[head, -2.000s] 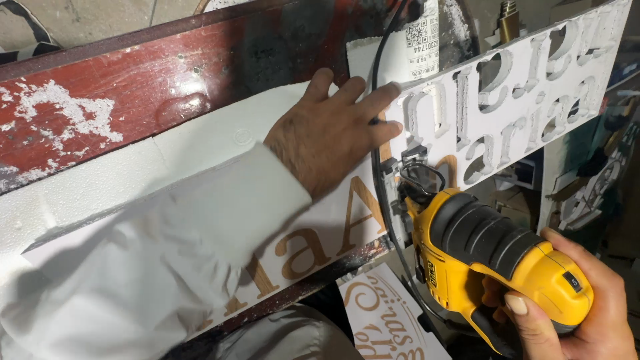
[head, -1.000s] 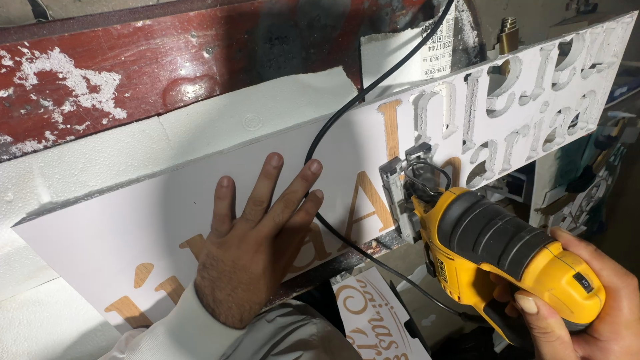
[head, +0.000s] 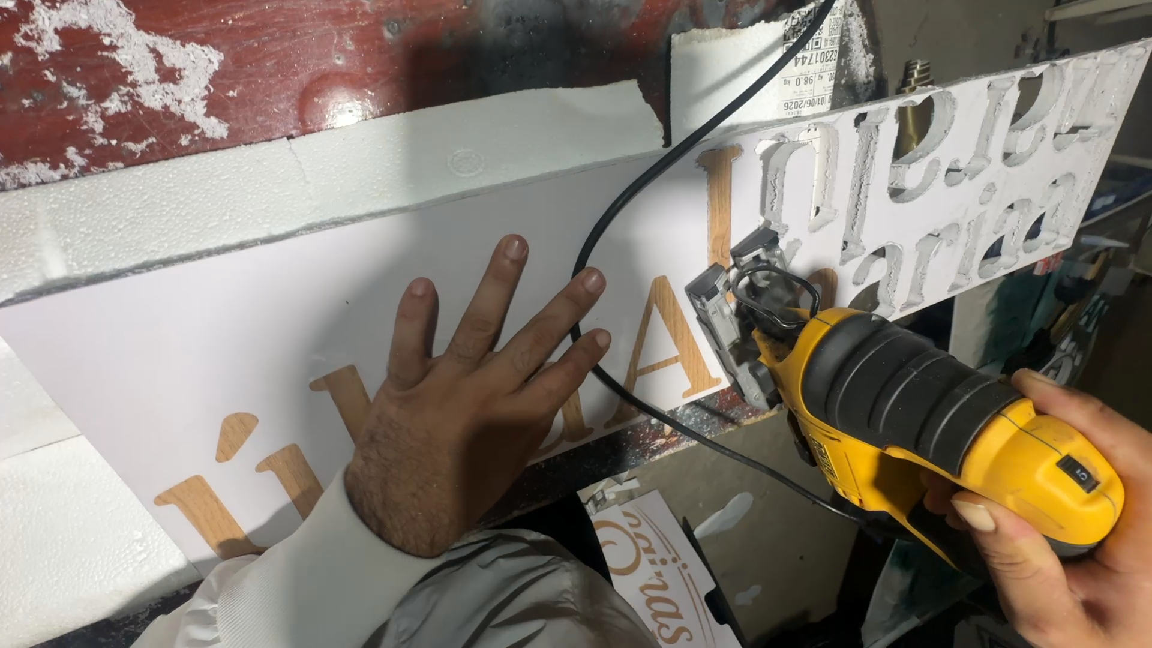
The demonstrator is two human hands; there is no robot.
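Note:
My right hand (head: 1071, 531) grips a yellow and black corded jigsaw (head: 909, 405) by its handle. The saw's metal shoe rests on a long white sign board (head: 225, 315), between a wood-look letter A (head: 661, 346) and another wood-look letter. The blade is hidden by the shoe and the wire guard. Letter shapes are cut out of the board's right part, while wood-look letters remain on the left part. My left hand (head: 468, 396) lies spread, palm down, on the board over some letters. A black power cord (head: 630, 193) loops across the board beside its fingertips.
White foam sheets (head: 360, 162) lie under and behind the board, on a worn red surface (head: 297, 54). A smaller printed panel (head: 652, 567) is below the board. A brass fitting (head: 915, 108) stands behind the cut letters. Various items lie beneath the board's right end.
My left hand has moved left and down along the board, away from the saw, and uncovered a wood-look letter. The cord now crosses more of the board. My right hand still holds the jigsaw.

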